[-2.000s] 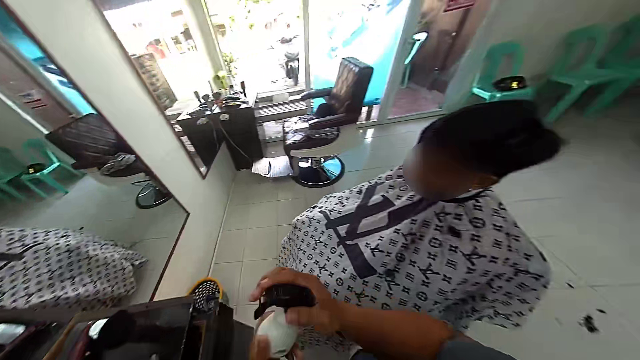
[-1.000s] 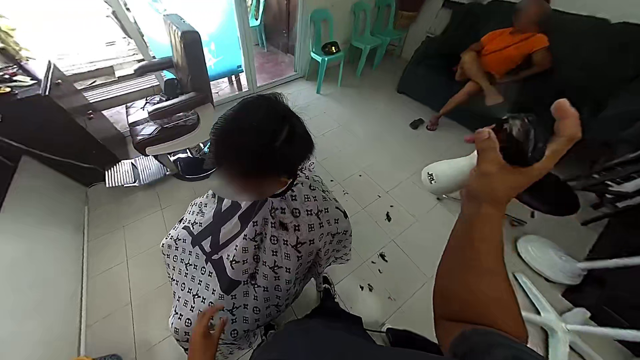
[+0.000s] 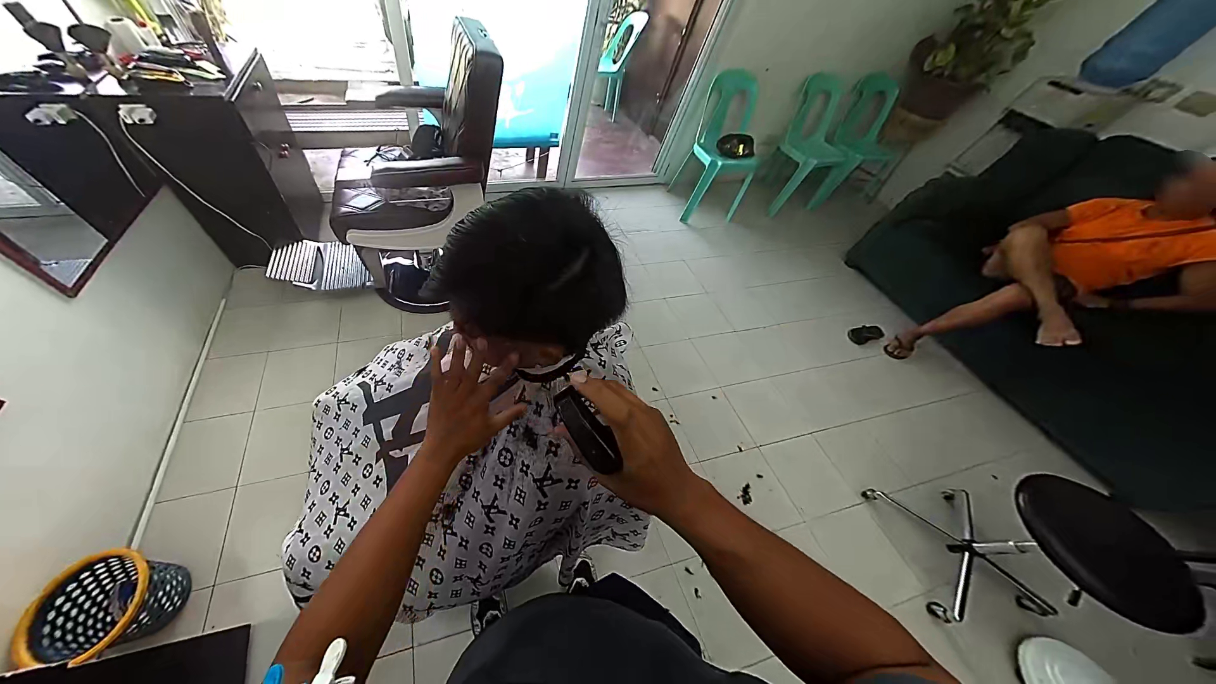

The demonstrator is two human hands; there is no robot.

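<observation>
A seated person with short black hair (image 3: 537, 271) is wrapped in a white patterned barber's cape (image 3: 475, 503). My left hand (image 3: 465, 399), fingers spread, is at the side of the person's face and holds nothing. In my right hand (image 3: 636, 442) is a dark, oval, brush-like object (image 3: 587, 432), close to the neck below the ear; its exact kind cannot be told. Cut hair lies on the cape's front.
A barber chair (image 3: 427, 180) stands beyond the person, beside a dark cabinet (image 3: 275, 152). Green plastic chairs (image 3: 727, 123) line the back. Another person sits on a dark sofa (image 3: 950, 209) at right. A round stool (image 3: 1107, 551) and a plastic basket (image 3: 95, 608) stand nearer; hair clippings (image 3: 746, 494) dot the floor.
My right hand has moved from the right side to the person's neck; the white bottle-like object it held one second ago is no longer in it. My left hand has risen to the face.
</observation>
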